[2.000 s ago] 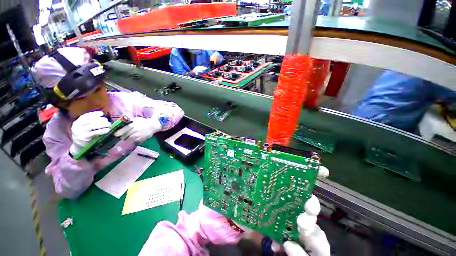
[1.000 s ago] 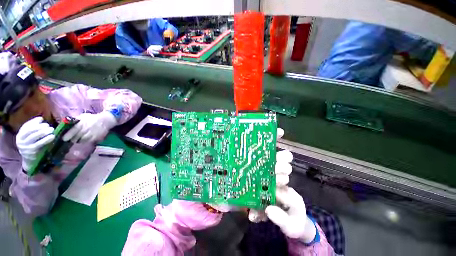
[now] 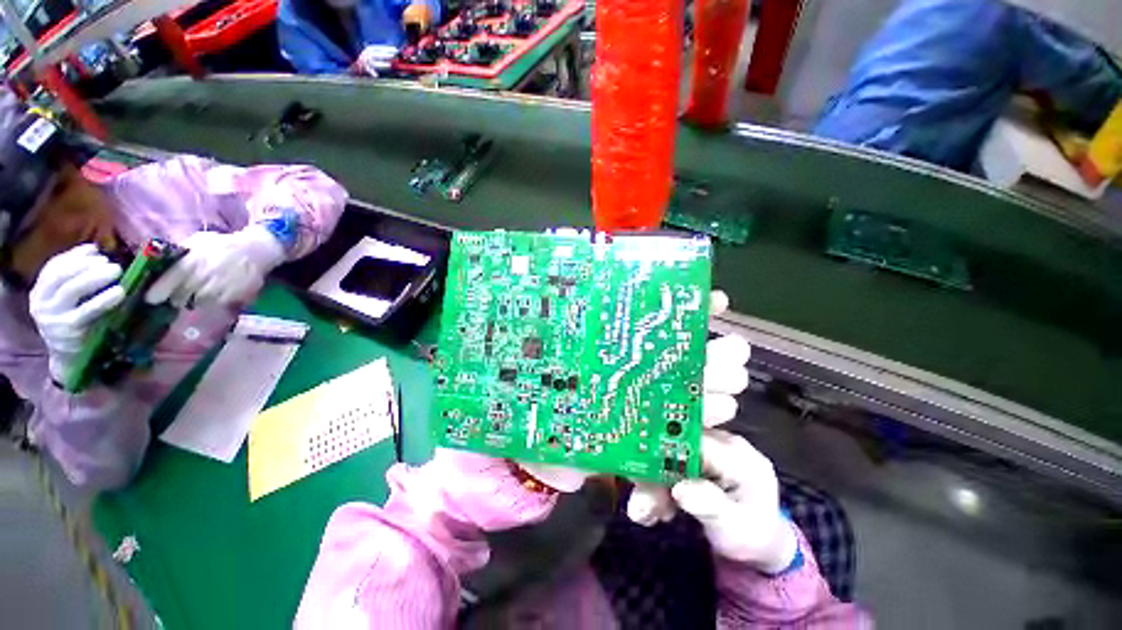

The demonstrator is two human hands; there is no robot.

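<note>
A green circuit board (image 3: 572, 357) is held up in the air, its flatter side with small parts and pale joints facing me. My right hand (image 3: 738, 492), in a white glove with a blue band at the cuff, grips the board's lower right corner and right edge. My left hand (image 3: 554, 476) is mostly hidden behind the board's lower edge; a bit of white glove and a reddish band at the wrist show there. The left fingers cannot be seen.
A person in pink (image 3: 160, 234) at the left holds another board (image 3: 117, 314). A black tray (image 3: 412, 322), a white sheet (image 3: 234, 391) and a yellowish sheet (image 3: 322, 431) lie on the green mat (image 3: 246, 542). Behind are the conveyor (image 3: 529, 148) with boards and a red-wrapped post (image 3: 636, 111).
The board has turned from a slanted position to face me more squarely. The view has shifted right and down, and the right hand holds the same corner.
</note>
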